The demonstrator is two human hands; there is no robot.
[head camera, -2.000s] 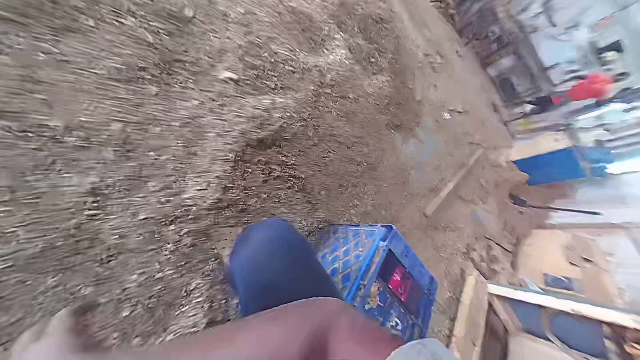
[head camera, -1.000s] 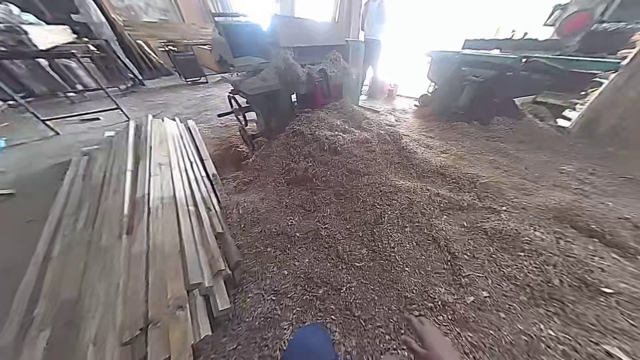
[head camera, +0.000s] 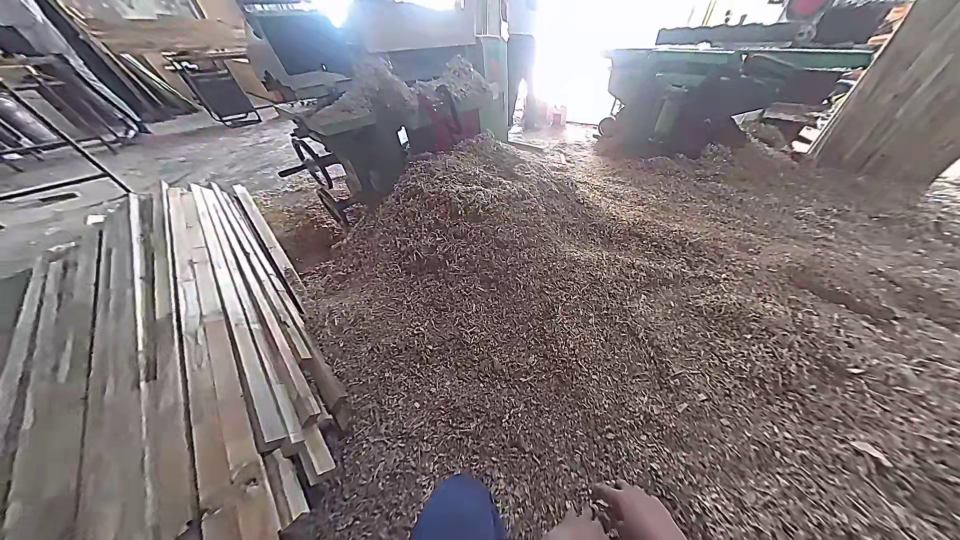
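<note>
At the bottom edge, right of a blue-clad knee [head camera: 459,511], two hands show close together, low over wood shavings [head camera: 480,337]. What looks like my left hand [head camera: 574,525] is mostly cut off by the frame, its fingers hard to make out. My right hand [head camera: 637,511] comes in from the lower right, fingers bent toward the left hand. Small dark bits, perhaps shavings, lie between the two; whether either hand grips them cannot be told. The shavings rise into a heap [head camera: 480,180] against a green machine [head camera: 375,154] with handwheels.
Stacked timber boards [head camera: 172,360] lie along the left, their ends beside the shavings. A second green machine [head camera: 675,97] stands at the back right, near a leaning wooden panel [head camera: 892,97]. Metal frames and a folding chair [head camera: 219,94] stand at the back left, and a bright doorway is behind.
The view has swung widely since the oldest frame, where a blue plastic crate lay beside the knee; that crate is out of view now. Since the later frame, little has plainly changed.
</note>
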